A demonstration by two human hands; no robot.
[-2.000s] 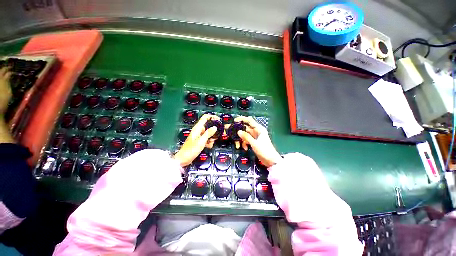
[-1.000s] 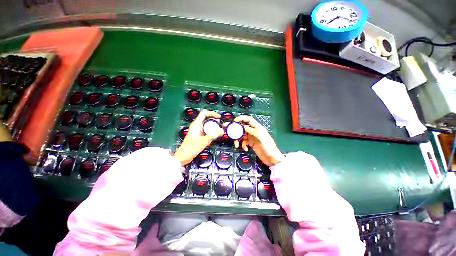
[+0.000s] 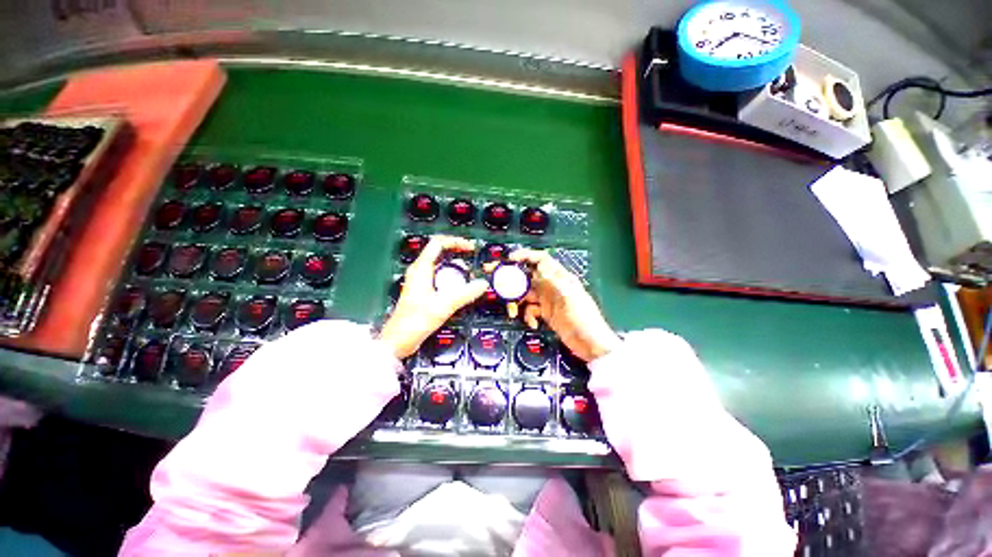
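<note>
My left hand is shut on a round black part, whose pale face shows. My right hand is shut on another round part, its white face up inside a black rim. Both hands are above the middle of a clear blister tray that holds rows of round black parts with red markings. Pockets near its upper right corner hold no part. The hands hide some middle pockets. A second blister tray with rows of such parts lies to the left.
Stacked filled trays rest on an orange foam board at the far left. At right are a red-edged black mat, a blue clock, a small parts box, a white paper and a grey-beige device.
The held parts were dark side up two seconds ago and now show pale faces. The left one has tilted slightly since. The neighbour's arm at far left has gone from view.
</note>
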